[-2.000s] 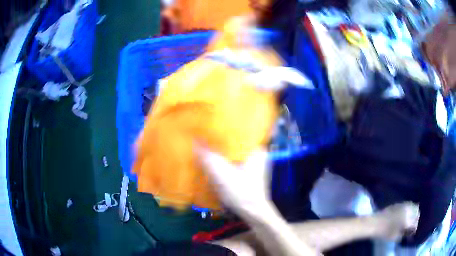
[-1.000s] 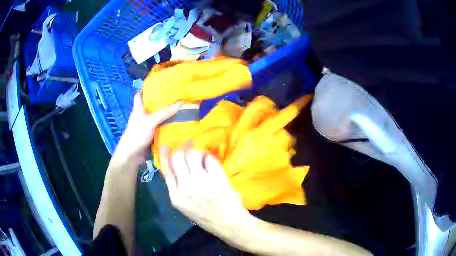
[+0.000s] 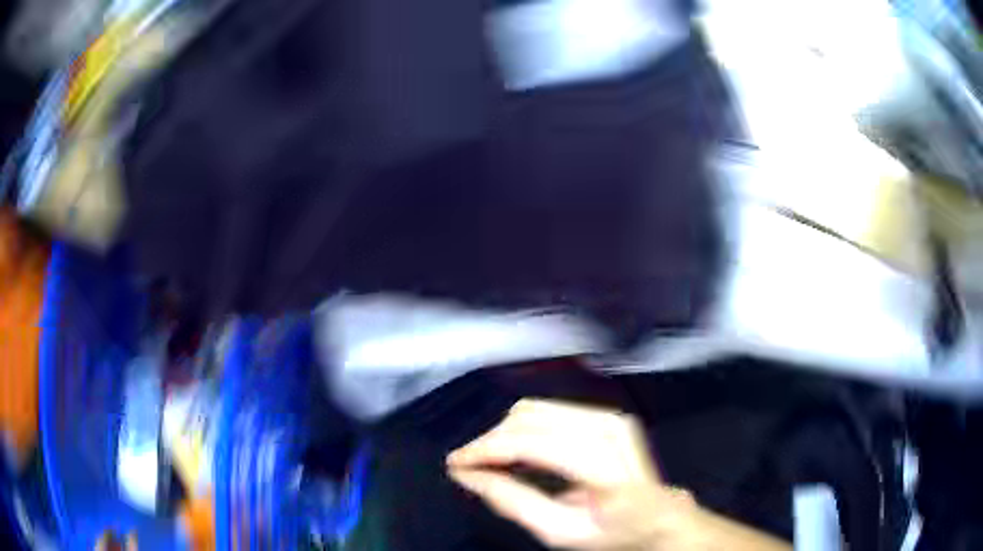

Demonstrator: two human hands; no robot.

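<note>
My right hand (image 3: 577,468) reaches in from the lower right. Its thumb and finger meet at the tips, and I see nothing between them. It is below a large heap of black fabric (image 3: 517,205) with a pale grey-white part (image 3: 442,344) hanging at its lower edge. The hand and the heap look apart. My left hand is not in view. Orange fabric (image 3: 18,334) shows at the far left edge, cut off by the picture. The picture is blurred.
A blue plastic basket (image 3: 59,409) with blurred mixed scraps (image 3: 140,441) is at the lower left. A bright white surface (image 3: 830,280), likely the machine table, is on the right. A yellow item (image 3: 92,70) shows at the upper left.
The view has swung right, from the basket to the black heap. The orange bundle is no longer seen in my hands. My left hand has left the picture, and my right hand is off the bundle.
</note>
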